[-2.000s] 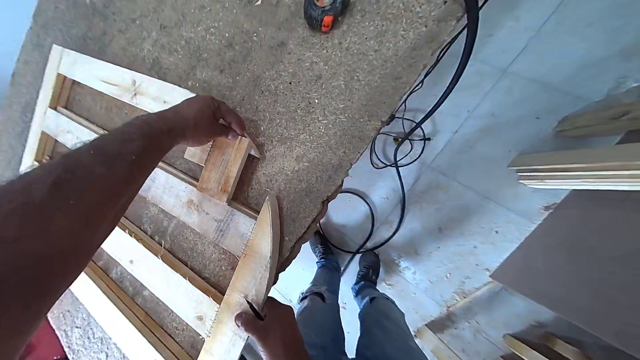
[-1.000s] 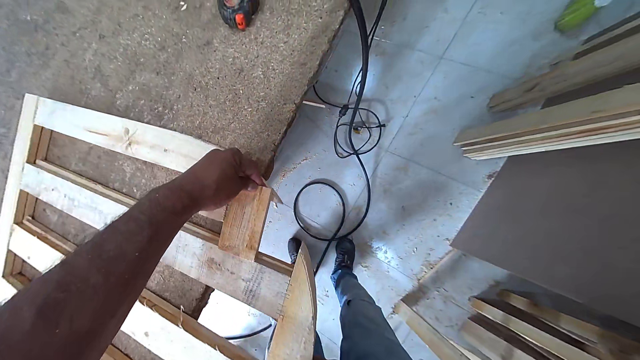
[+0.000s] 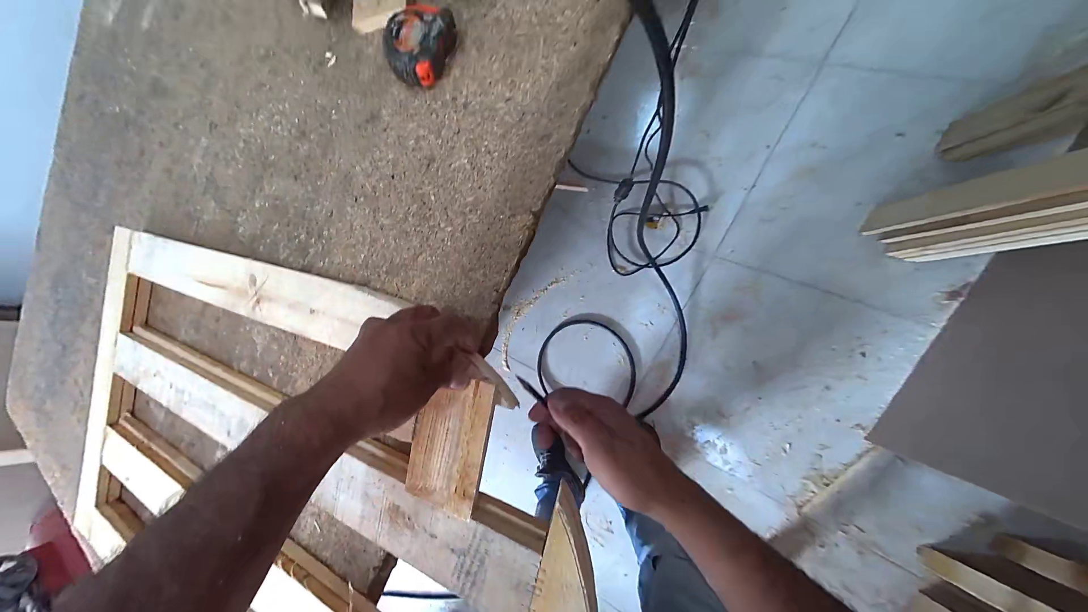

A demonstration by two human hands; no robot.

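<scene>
My left hand (image 3: 421,357) grips a small thin wood piece (image 3: 495,380) whose pointed end sticks out past its fingertips, over the end of a short wood block (image 3: 450,450). The block rests across a slatted wooden frame (image 3: 246,285). Just right of the wood piece, my right hand (image 3: 595,438) holds a dark pencil-like marking tool (image 3: 532,390), its tip pointing up and left toward the piece. A curved, pointed wooden board (image 3: 565,561) lies at the frame's lower right end.
A tape measure (image 3: 420,44) lies on the worn particleboard table (image 3: 382,170). Black cables (image 3: 671,289) loop on the tiled floor (image 3: 765,323) beside the table edge. Stacked boards (image 3: 986,208) stand at the right, with more wood strips (image 3: 994,582) at the lower right.
My right hand, on the curved board two seconds ago and out of view one second ago, is now beside my left hand with the marking tool. My left hand still holds the small piece at the block.
</scene>
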